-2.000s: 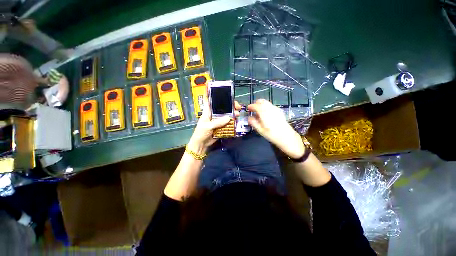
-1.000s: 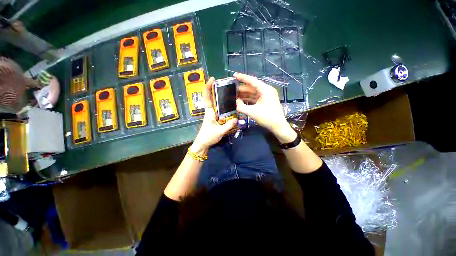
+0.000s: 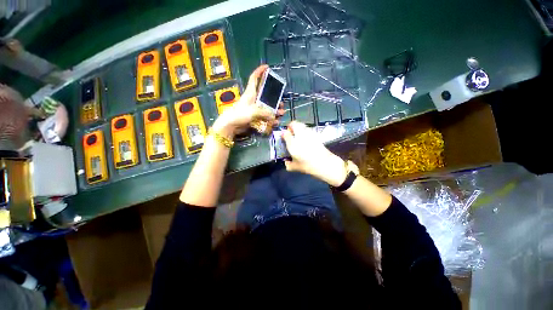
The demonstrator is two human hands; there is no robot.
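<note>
My left hand (image 3: 244, 112) holds a keypad handset (image 3: 270, 91) upright and tilted, its dark screen with pale edge facing up. My right hand (image 3: 303, 147) is just right of and below it, fingers closed together by a small pale, shiny piece at the bench edge; whether it grips that piece is unclear. A clear blister tray (image 3: 124, 73) at the left holds two rows of orange units, mostly back side up, one with screen and keypad showing. A dark compartment tray (image 3: 327, 75) lies beyond my hands, with glossy strips over it.
White paper (image 3: 402, 89) and thin black tools (image 3: 401, 61) lie right of the tray. A white box fixture (image 3: 452, 92) stands at the right edge. Below are a carton of yellow scrap (image 3: 413, 152) and clear plastic waste (image 3: 436, 227). Another person's arm (image 3: 33, 62) shows upper left.
My left hand has moved up and left with the handset, now tilted. My right hand has come off the handset and moved down to the bench edge.
</note>
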